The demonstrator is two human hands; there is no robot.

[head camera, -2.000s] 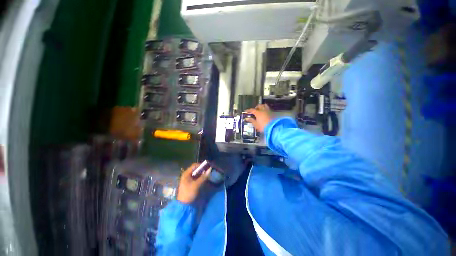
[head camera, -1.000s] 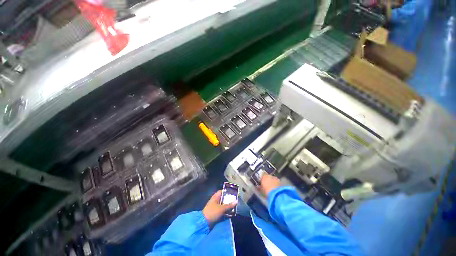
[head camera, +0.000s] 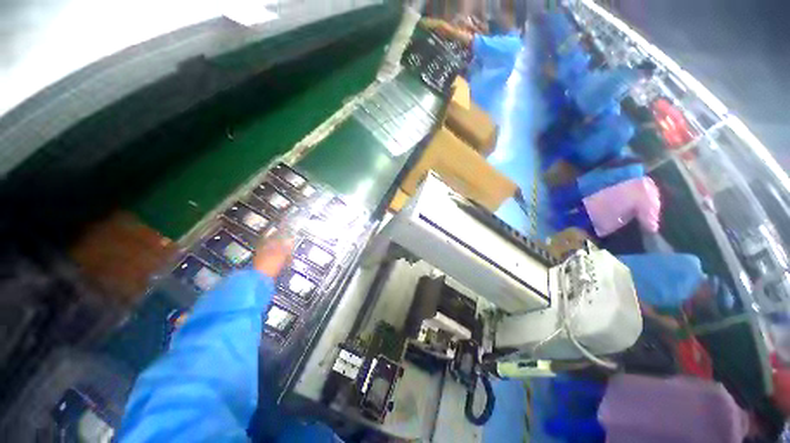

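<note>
My left hand [head camera: 274, 254] reaches over the blister tray [head camera: 339, 275] on the green bench, among phone assemblies [head camera: 299, 285] that lie in its two rows of pockets. The fingers are blurred, so I cannot tell whether they hold a phone assembly. My right hand is not in view. A phone assembly with a dark frame [head camera: 379, 386] sits at the front of the white machine [head camera: 481, 247], beside a small fixture [head camera: 347, 363].
Flat clear trays [head camera: 396, 114] lie farther along the bench. Open cardboard boxes [head camera: 463, 169] stand behind the machine. A black cable loop [head camera: 479, 402] hangs at the machine's side. People in blue and pink smocks [head camera: 624, 206] sit along the line at right.
The view has swung up along the line. My left hand has moved from beside the machine front to over the tray. My right hand has left the fixture and is out of the picture.
</note>
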